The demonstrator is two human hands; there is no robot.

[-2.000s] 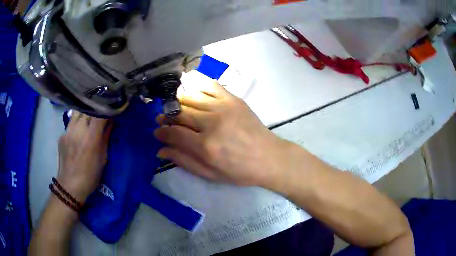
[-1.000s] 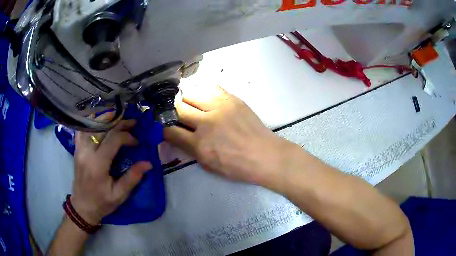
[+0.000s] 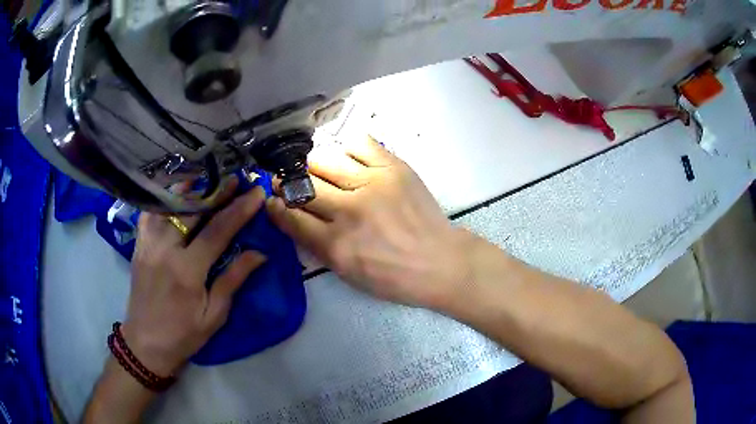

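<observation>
A blue workpiece (image 3: 265, 302) with a rounded end lies on the machine bed, its upper part under the sewing head. My left hand (image 3: 178, 286) holds it from above, fingers reaching toward the needle area and thumb bent across the cloth. My right hand (image 3: 377, 224) is at its right edge by the needle, fingers curled against the cloth; some fingertips are hidden behind the ribbed black knob (image 3: 297, 189). The needle and presser foot are mostly hidden by fingers and the machine head (image 3: 414, 41).
Red-handled snips (image 3: 530, 99) with red cord lie behind the needle area. An orange piece (image 3: 701, 88) is at the far right. More blue pieces (image 3: 79, 199) lie left of the head. Blue cloth (image 3: 18, 273) runs along the left edge. A printed ruler (image 3: 663, 228) marks the table's front.
The workpiece has turned, its rounded end swinging right; the strap seen earliest no longer shows. My left hand has moved from beside the cloth onto it, then slightly right. My right hand stays near the needle.
</observation>
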